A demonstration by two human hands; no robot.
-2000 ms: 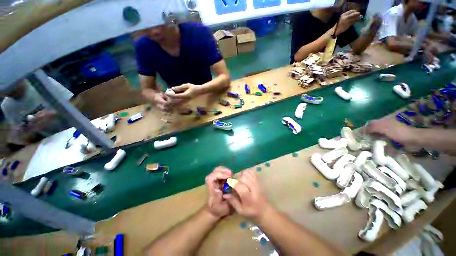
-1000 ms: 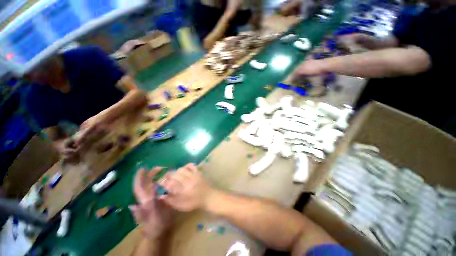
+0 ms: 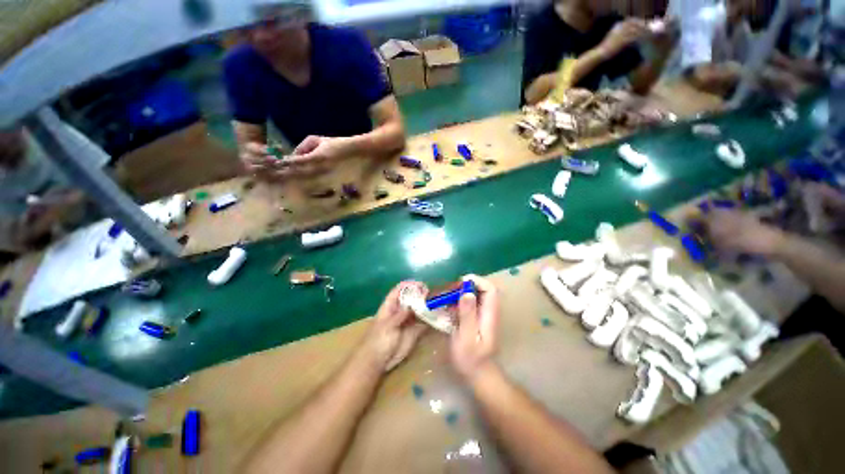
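Observation:
My left hand (image 3: 397, 326) holds a white curved housing half (image 3: 434, 318) at the bench's belt-side edge, its hollow side partly showing. My right hand (image 3: 475, 326) grips a blue battery cell (image 3: 449, 296) between thumb and fingers. The cell lies at a slant over the open housing, one end at the housing and the other at my right fingertips. I cannot tell whether it is seated in it. A brown strip shows just behind the cell. The fingers hide the housing's ends.
White housings (image 3: 662, 315) are piled at right beside a cardboard box (image 3: 788, 393). The green belt (image 3: 371, 268) carries housings and a brown block (image 3: 306, 277). A blue cell (image 3: 191, 432) stands at lower left. A person in dark blue (image 3: 310, 93) works opposite. Another person's hand (image 3: 741, 231) reaches in at right.
The view swung right and came back. My hands, earlier close around a small blue piece, now hold a white housing and a blue cell. The person's hand at right has stayed among the blue cells.

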